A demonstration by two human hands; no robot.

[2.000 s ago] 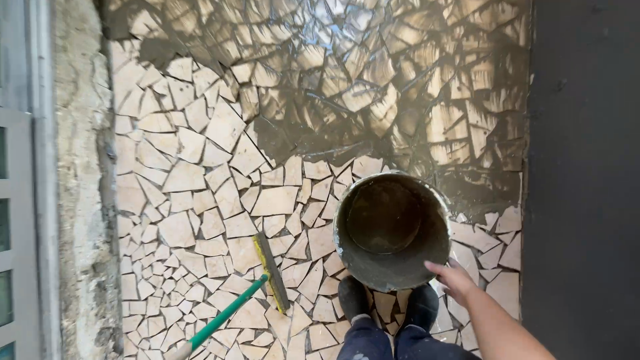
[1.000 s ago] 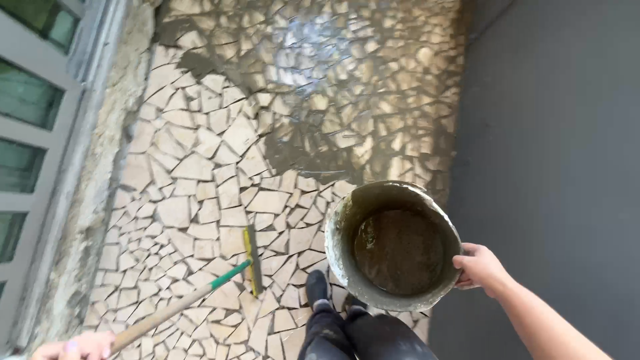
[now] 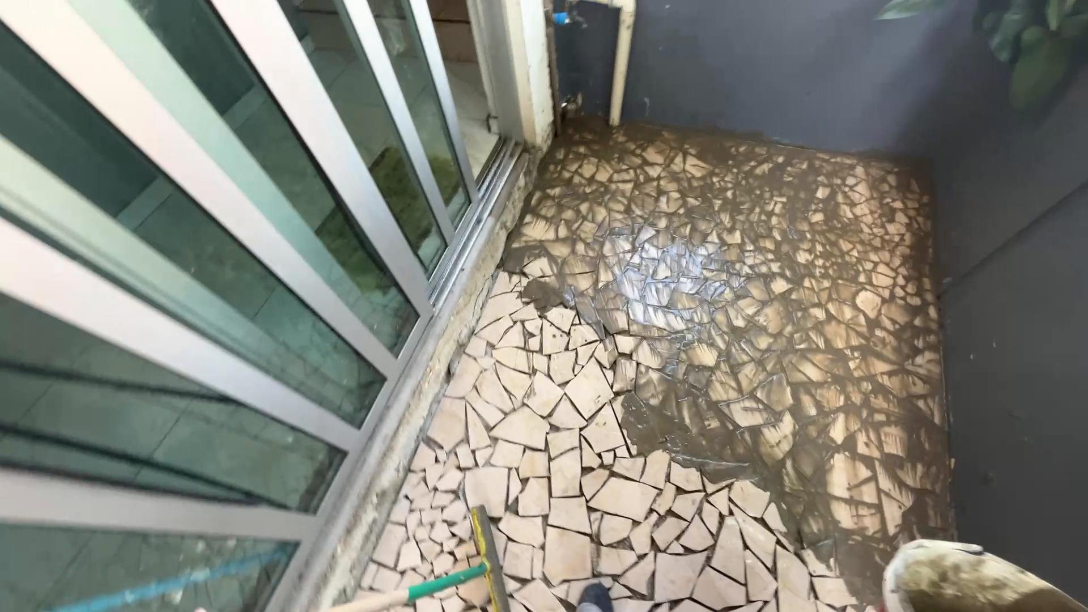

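A push squeegee (image 3: 488, 557) with a yellow and dark head lies across the broken tiles at the bottom; its green and wooden handle (image 3: 438, 585) runs out of the lower left edge. At the lower right corner shows part of a mortar-smeared bucket (image 3: 960, 578). Neither my left hand nor my right hand can be made out, so their hold is hidden. Pale broken-tile mosaic (image 3: 565, 510) covers the near floor. Wet brown grout (image 3: 693, 425) coats the mosaic farther off and along the right, filling joints and streaking the tile faces.
A metal-framed glass door (image 3: 323, 255) and its sill track run along the left. Dark grey walls (image 3: 765, 76) bound the far and right sides. A pale pipe (image 3: 623, 64) stands in the far left corner, and leaves hang at the upper right. The toe of a dark shoe (image 3: 595, 597) shows at the bottom.
The view has swung up towards the far wall and door. Both hands, seen a second ago on the handle and the bucket's rim, have left the view. Only part of the bucket still shows.
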